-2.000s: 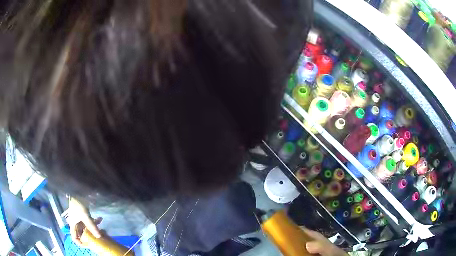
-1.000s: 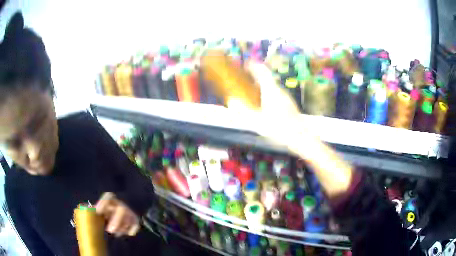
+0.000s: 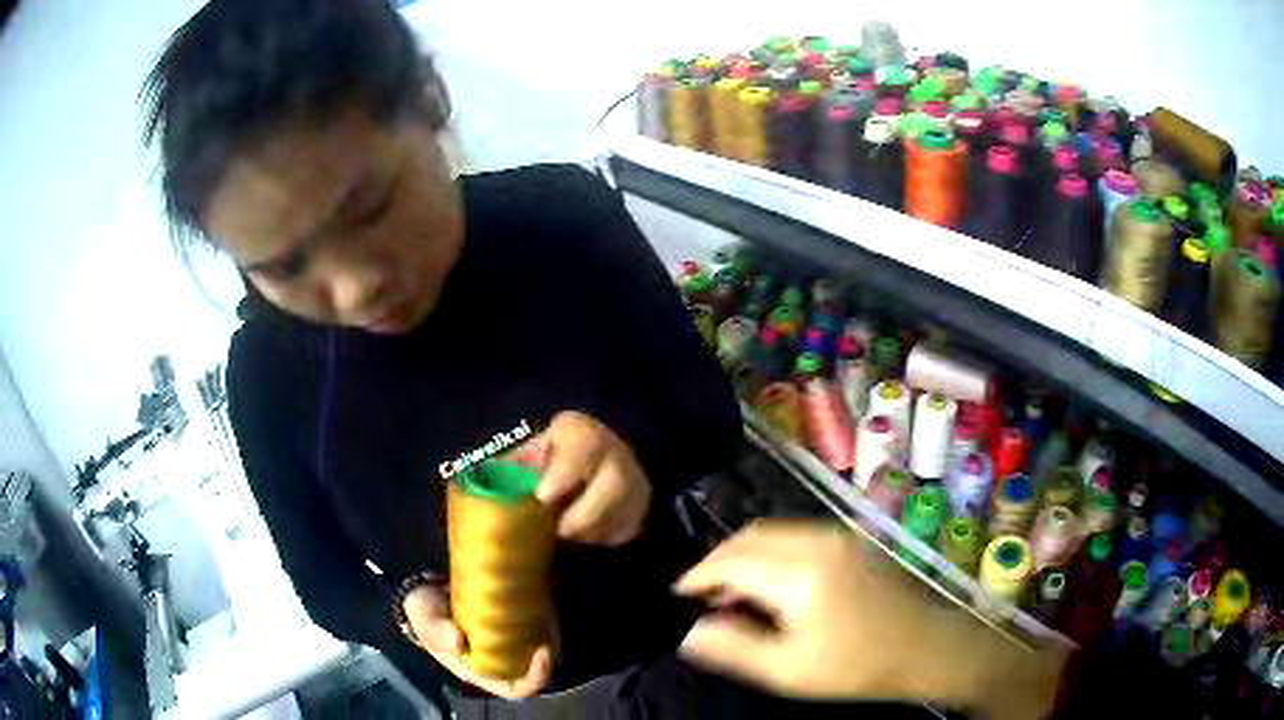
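Observation:
A golden-brown thread cone with a green end stands upright in the two hands of another person in a black top. One of that person's hands is under its base and the other is at its upper side. My right hand reaches in from the lower right, blurred, fingers apart and pointing left. It is empty and a little right of the cone, not touching it. A brown cone lies tilted on top of the cones on the upper shelf. My left hand is not in view.
The thread rack's white shelf edge slopes down across the right side, with many coloured cones above and below it. The other person stands close in front. Blurred white tables and machines show at the lower left.
My right hand has let go of a brown cone at the upper shelf and come down toward the other person. The view has swung left, and that person's cone now shows in both their hands.

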